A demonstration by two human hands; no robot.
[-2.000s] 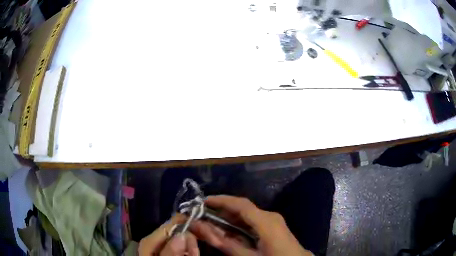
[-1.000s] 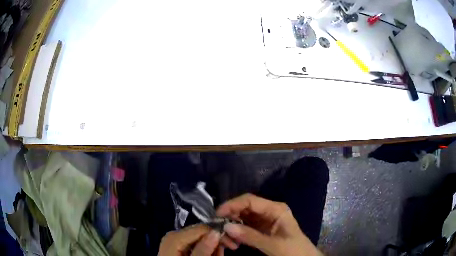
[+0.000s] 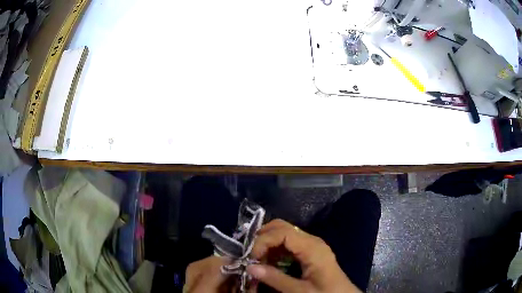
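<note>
Grey strips with white edges (image 3: 230, 245) are gathered in a small bunch above my lap, their ends fanned up and to the left. My left hand (image 3: 209, 277) is closed around the lower left side of the bunch, partly cut off by the bottom edge. My right hand (image 3: 300, 257) pinches the bunch from the right with thumb and fingers. The lower part of the bunch is hidden by the fingers and the frame edge. Green garment pieces (image 3: 86, 223) with a grey-taupe end hang at the lower left, touched by neither hand.
The white table (image 3: 200, 86) has a brown front edge just beyond my hands. A white block (image 3: 63, 100) lies beside yellow tape (image 3: 43, 94) at the left. A yellow-handled tool (image 3: 407, 73), dark snips (image 3: 449, 99) and sewing machine parts are at the right. My knees are below.
The strips were more loosely looped at first and now stand fanned out between my fingers. Both hands have moved slightly right and still hold them. The view has shifted.
</note>
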